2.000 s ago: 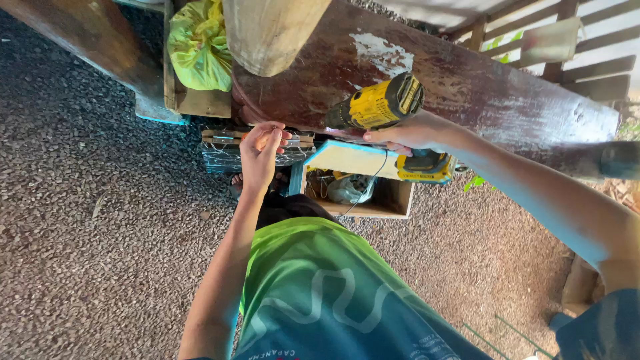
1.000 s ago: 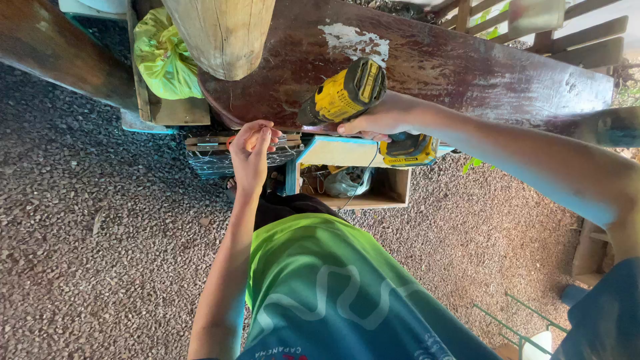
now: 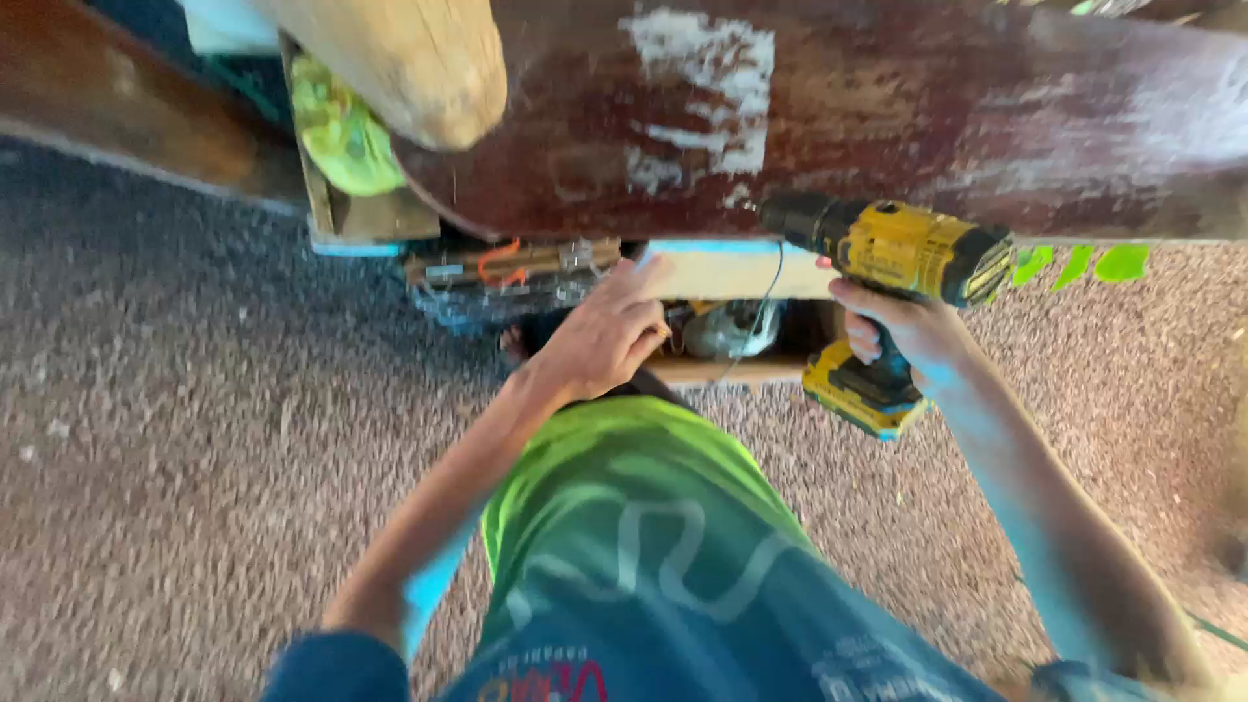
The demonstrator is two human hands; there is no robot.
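Note:
My right hand [image 3: 902,336] grips a yellow and black cordless drill [image 3: 897,249] by its handle; the chuck points left, over the front edge of the dark wooden tabletop [image 3: 585,146]. My left hand [image 3: 609,336] lies near the left end of a pale board [image 3: 746,270], fingers bent; blur hides whether it touches the board or holds anything small. Beneath the board is a wooden box [image 3: 731,370] with a clear plastic bag [image 3: 731,330] and other items inside. A thin dark cord hangs across the board. Left of my left hand sits a wire-bound bundle [image 3: 507,278] with an orange piece on top.
A thick round wooden post [image 3: 419,68] rises at the upper left. Behind it a wooden crate [image 3: 375,219] holds a yellow-green plastic bag [image 3: 346,146]. A large dark beam [image 3: 146,107] slants at the far left. Gravel [image 3: 244,409] covers the ground.
My right hand has moved right with the drill, whose chuck now points left rather than down-left. My left hand has come lower and to the right, from above the wired bundle to the pale board.

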